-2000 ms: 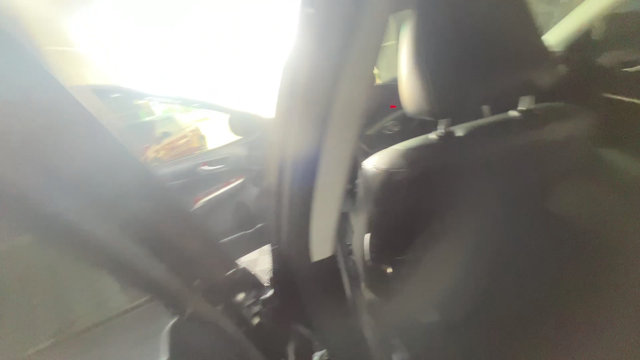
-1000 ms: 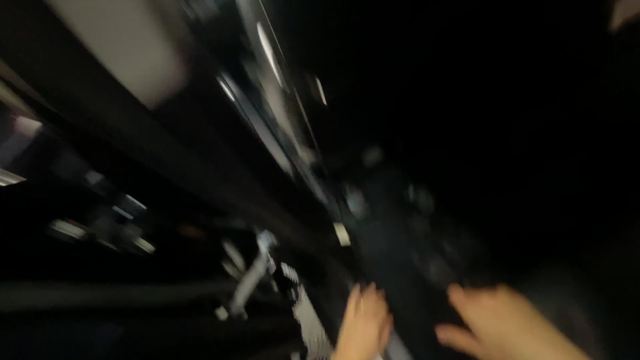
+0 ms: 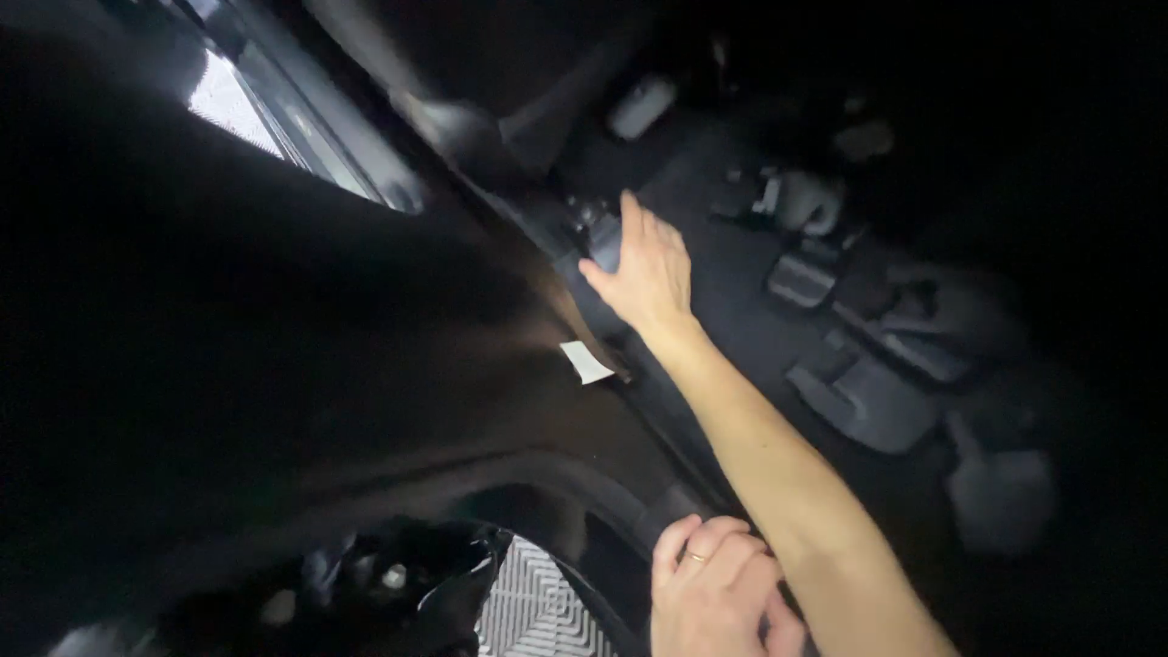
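Observation:
My right hand (image 3: pixel 643 265) reaches up over the dark sill trim (image 3: pixel 630 401) inside a car, its thumb and fingers apart. Beneath its palm lies a small grey part (image 3: pixel 605 242); whether the hand touches it is unclear. Nearer, at the bottom, my left hand (image 3: pixel 716 584), with a ring on one finger, has its fingers curled over the lower stretch of the dark trim, its underside hidden. Between the hands, left of the trim edge, a white label (image 3: pixel 585 362) sticks to the dark body panel (image 3: pixel 438 365).
Dark pedal-like parts (image 3: pixel 867 401) and brackets (image 3: pixel 808 201) fill the shadowed footwell at right. A pale rectangular piece (image 3: pixel 641 107) lies beyond the right hand. Patterned light floor (image 3: pixel 543 598) shows through an opening at the bottom, and a metallic strip (image 3: pixel 319 119) runs at upper left.
The view has swung from a car seat and bright window down to the dark sill area. Since one second ago, my right hand has reached farther up along the trim.

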